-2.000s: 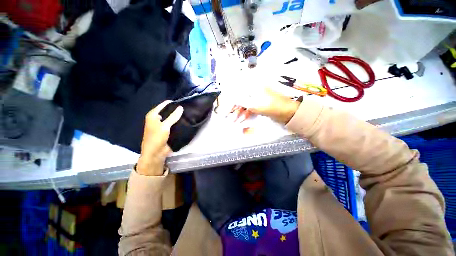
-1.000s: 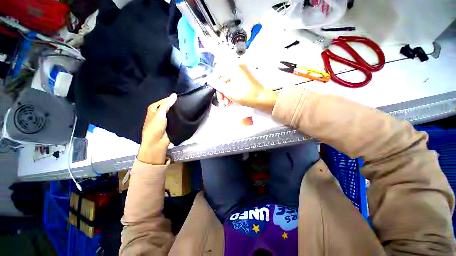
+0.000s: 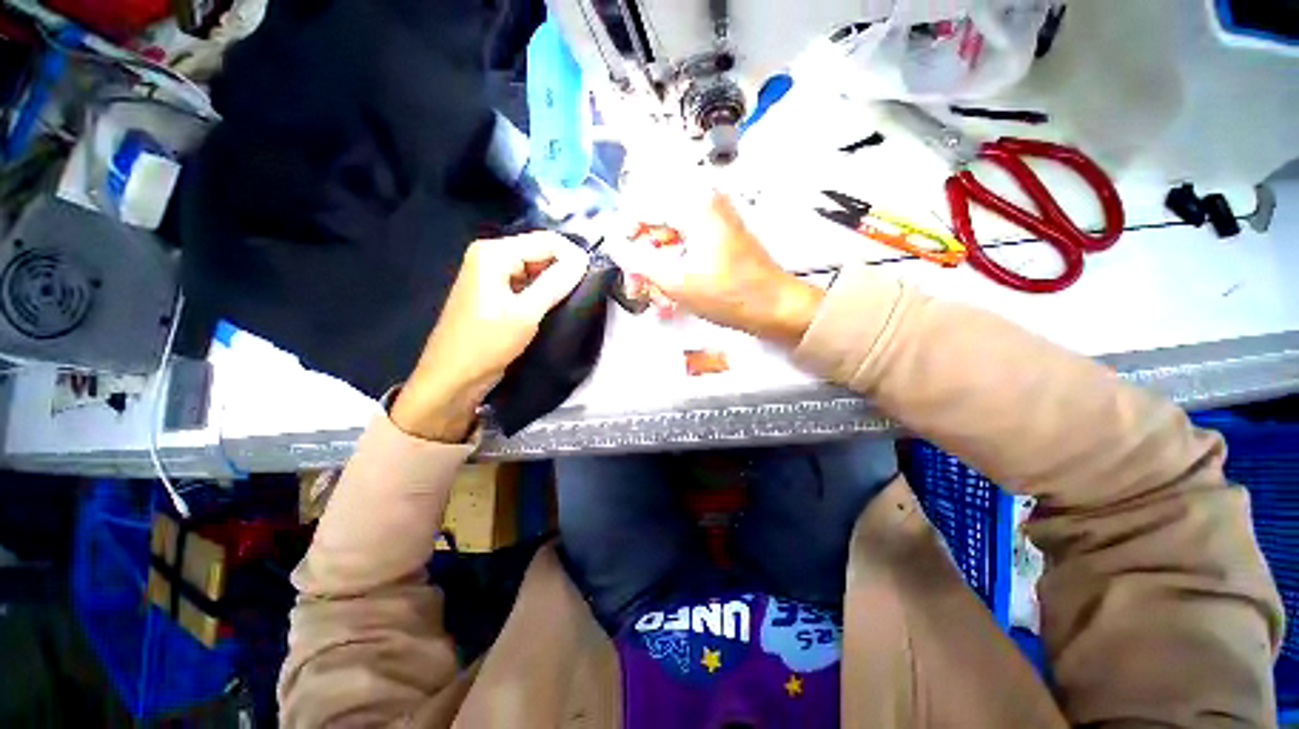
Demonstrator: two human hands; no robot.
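A large dark garment piece (image 3: 342,200) lies on the white table left of the needle area, its near part hanging towards the table's front edge. My left hand (image 3: 492,321) pinches its edge between thumb and fingers. My right hand (image 3: 720,271) is just right of it, with its fingertips at the same edge near a small dark fold; glare washes out its fingers. The presser foot and needle area (image 3: 722,135) of the machine is above my hands. A light-blue guard (image 3: 557,107) stands left of the needle.
Thread snips (image 3: 895,231) and red-handled shears (image 3: 1036,214) lie right of my right hand. Small black clips (image 3: 1204,208) lie farther right. A small orange-brown piece (image 3: 705,362) is near the ruler strip (image 3: 769,416) on the front edge. A grey vented box (image 3: 86,292) stands far left.
My left hand has moved up and right along the garment, from its side to the edge beside my right hand. The view has shifted slightly.
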